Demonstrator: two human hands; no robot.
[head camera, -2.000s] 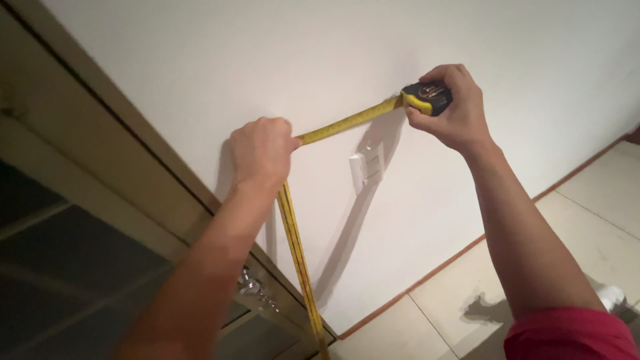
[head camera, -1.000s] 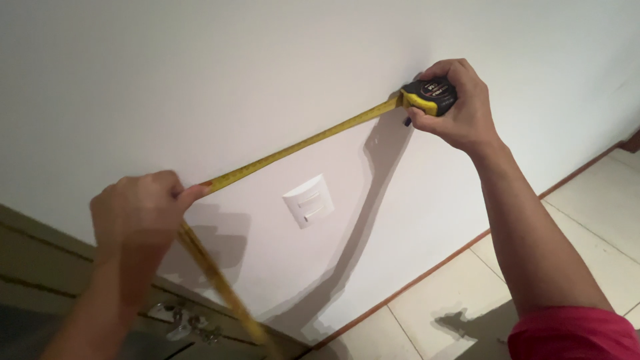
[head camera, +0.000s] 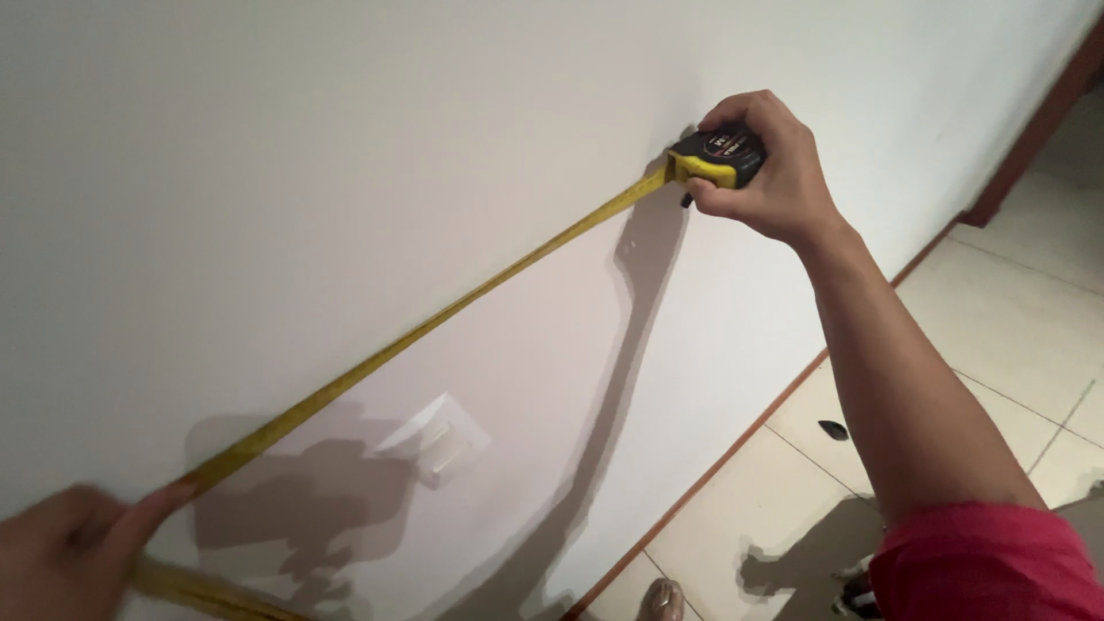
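Observation:
My right hand (head camera: 776, 172) holds the black and yellow case of a tape measure (head camera: 724, 155) against the white wall, upper right of centre. From its mouth the yellow blade (head camera: 431, 323) runs slantwise down to the left, slightly twisted. At the lower left edge my left hand (head camera: 78, 543), blurred and partly cut off by the frame, grips the blade between thumb and fingers. Beyond that hand another length of blade (head camera: 216, 595) bends away toward the bottom edge; its end is out of view.
A white switch or socket plate (head camera: 444, 440) is on the wall below the blade. A reddish-brown baseboard (head camera: 690, 492) borders the tiled floor (head camera: 966, 302). A foot (head camera: 664, 599) shows at the bottom, and a small dark object (head camera: 833, 429) lies on the tiles.
My left hand has moved down and left, away from the tape case, and the blade between my hands spans longer. The cabinet at the left has left the view, which has shifted.

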